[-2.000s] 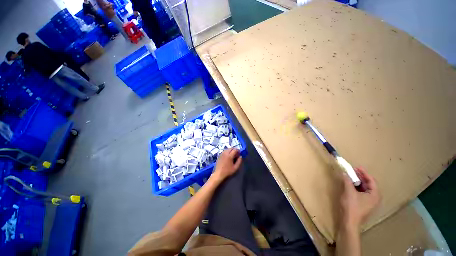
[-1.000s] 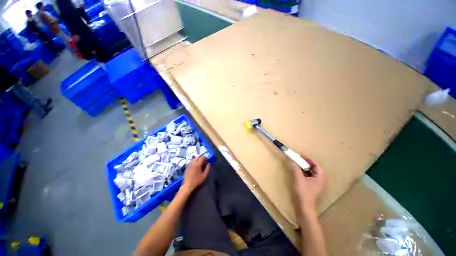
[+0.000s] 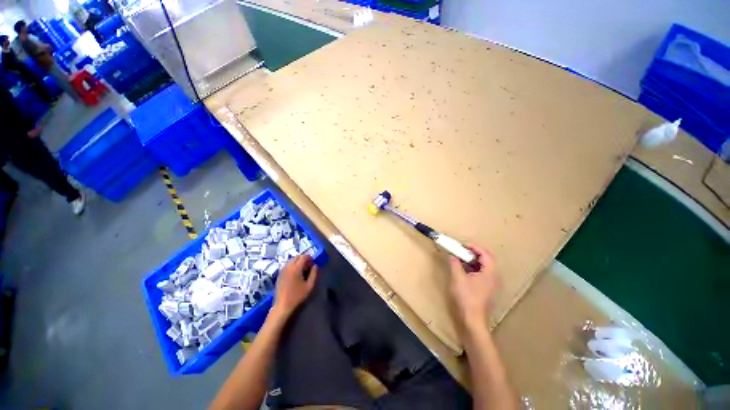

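My right hand (image 3: 475, 280) is closed around the grip end of a mallet (image 3: 408, 219) with one yellow face, one black face and a metal shaft. The mallet lies low over a speckled cardboard sheet (image 3: 480, 136); whether its head touches the sheet I cannot tell. My left hand (image 3: 295, 282) is at the near right rim of a blue tote (image 3: 172, 352), its fingers curled at the edge of the heaped white plastic parts (image 3: 232, 268). Its fingertips are partly hidden, so I cannot tell whether it holds a part.
A green belt (image 3: 656, 256) runs along the bench's right side. Film-wrapped white pieces (image 3: 612, 352) lie at the lower right. Blue crates (image 3: 176, 128) stand beyond the tote by a metal housing (image 3: 196, 40). A person's legs (image 3: 44, 164) show at the left.
The view has swung to the right, so the bench and tote appear further left. The mallet's head has turned and its black face now shows. Both hands keep their places on the grip and at the tote.
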